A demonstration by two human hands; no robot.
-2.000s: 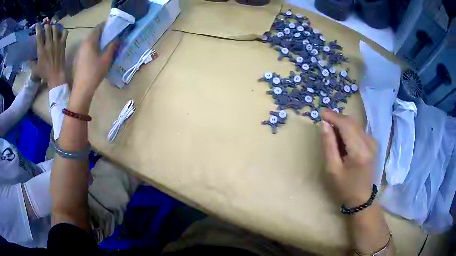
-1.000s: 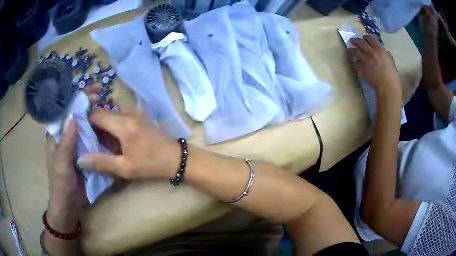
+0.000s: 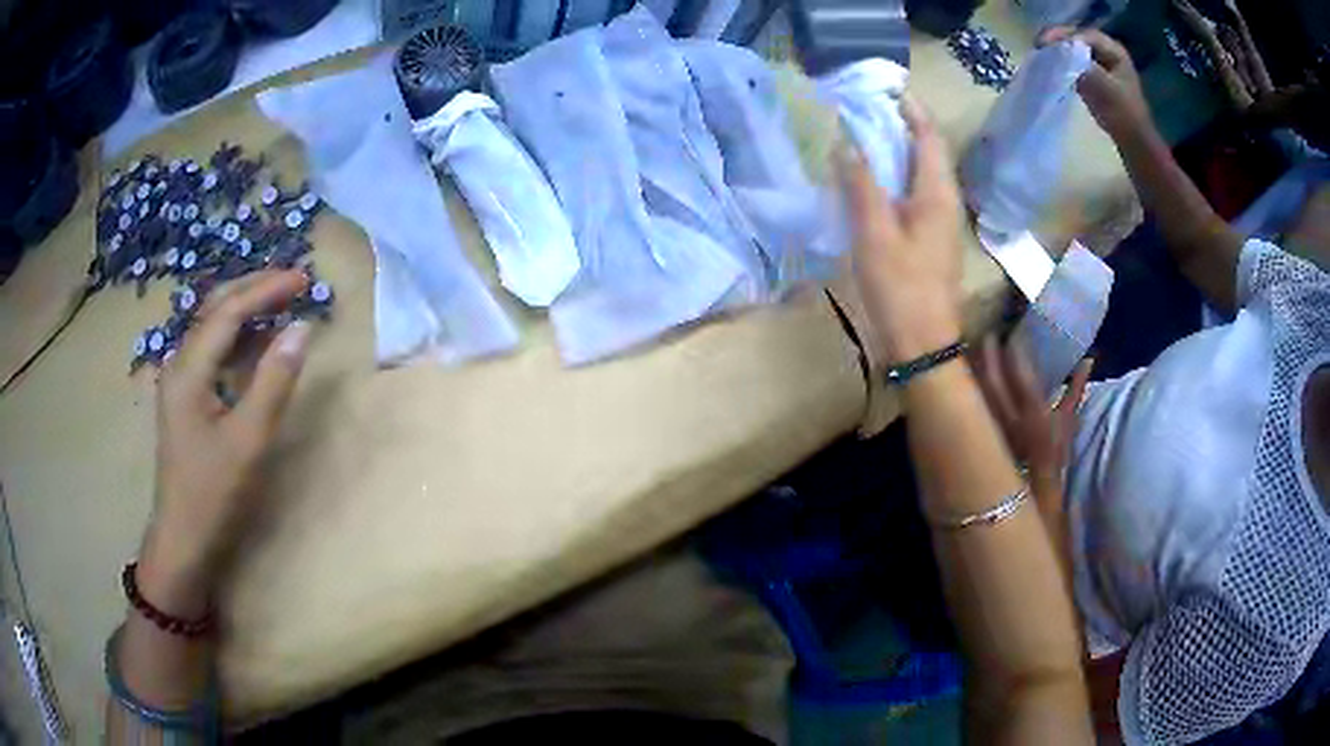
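My right hand (image 3: 907,241) grips a handheld fan with a dark cylinder head (image 3: 850,32) and a white pouch (image 3: 875,110) around its handle, held above the table's right part. My left hand (image 3: 231,372) has its fingers apart and looks empty, beside the near edge of the pile of small dark accessory pieces (image 3: 183,219) with white round centres. Its fingertips overlap a piece or two at the pile's edge, and I cannot tell whether they touch. A ring shows on one finger.
White pouches (image 3: 401,233) lie in a row on the tan table (image 3: 584,466). Another pouched fan (image 3: 438,66) lies among them. Dark rounded parts (image 3: 197,66) stand at the far left edge. A person at the right holds a white pouch (image 3: 1021,131); another small pile (image 3: 980,59) lies near it.
My right hand has moved from the left side to the far right with the pouched fan. My left hand has let go of it and opened. The person's pouch now hangs upright.
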